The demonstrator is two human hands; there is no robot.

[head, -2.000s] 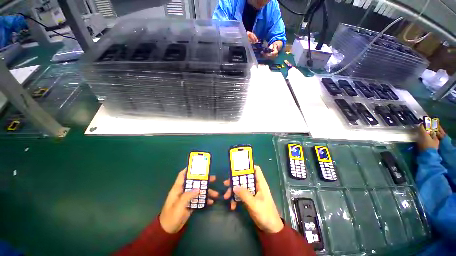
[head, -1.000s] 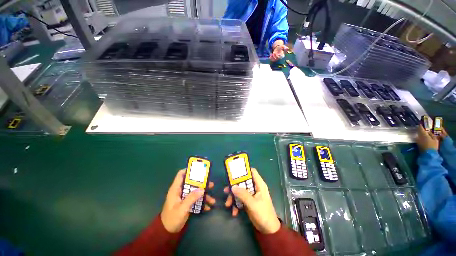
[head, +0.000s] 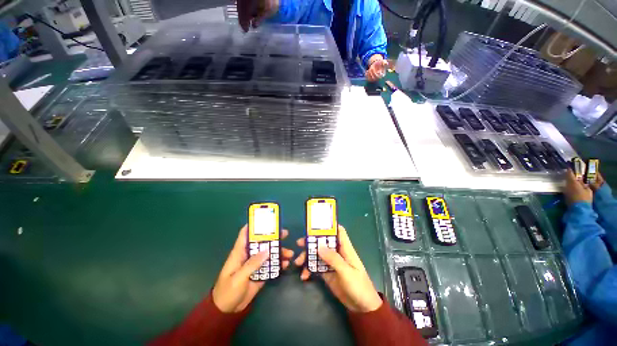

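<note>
My left hand (head: 238, 274) holds a yellow-framed keypad phone (head: 264, 238) upright, its screen lit white and my thumb on the keypad. My right hand (head: 348, 270) holds a second such phone (head: 321, 233), also with a white screen, thumb on its keys. The two phones are side by side, apart. To the right lies a clear blister tray (head: 477, 253). In its back row are two yellow-framed phones face up (head: 402, 217) with blue on their screens, and a black phone face down (head: 532, 226). Another black phone lies face down (head: 418, 301) at the front left pocket.
Tall stacked blister trays (head: 226, 121) with dark phones stand on a white board (head: 369, 142) ahead. Another tray of black phones (head: 500, 145) lies at the back right. A person in blue (head: 365, 34) reaches over the stack. A neighbour's blue sleeves (head: 585, 236) are at the right edge.
Both phones, tilted inward a second ago, are now nearly straight and slightly farther from me. The left phone has shifted slightly left. The person ahead now has a hand over the stack's back edge.
</note>
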